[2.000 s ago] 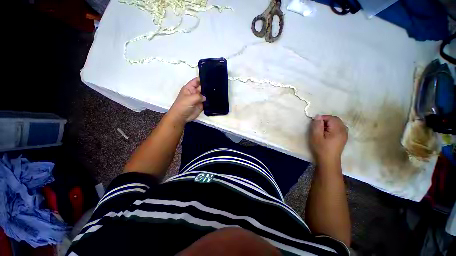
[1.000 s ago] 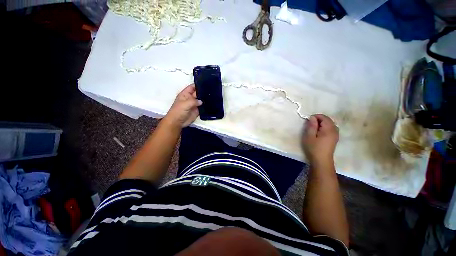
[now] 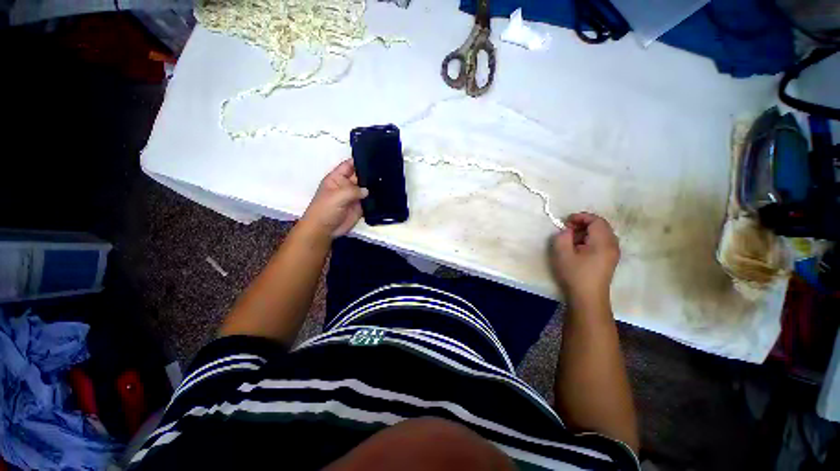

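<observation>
My left hand [image 3: 336, 201] holds a dark smartphone [image 3: 379, 175] by its left side, screen up, over the front part of the white padded table. My right hand [image 3: 586, 253] pinches the end of a narrow cream crinkly trim [image 3: 479, 166] between thumb and fingers, low over the brown-stained part of the table. The trim runs left in a wavy line, passes behind the phone, and curves back to a tangled cream heap [image 3: 285, 28] at the table's far left. The part behind the phone is hidden.
Worn scissors [image 3: 472, 66] lie at the far middle of the table [image 3: 276, 179], with a small white piece [image 3: 523, 32] beside them. Black scissors handles [image 3: 599, 20] and blue fabric [image 3: 737, 41] are at the far edge. A steam iron [image 3: 775, 166] stands at the right end. Blue cloth [image 3: 41, 386] lies lower left.
The view has shifted, so the table items sit slightly more to the left and lower. My right fingers have opened a little and more of the trim's end shows. The phone is still held.
</observation>
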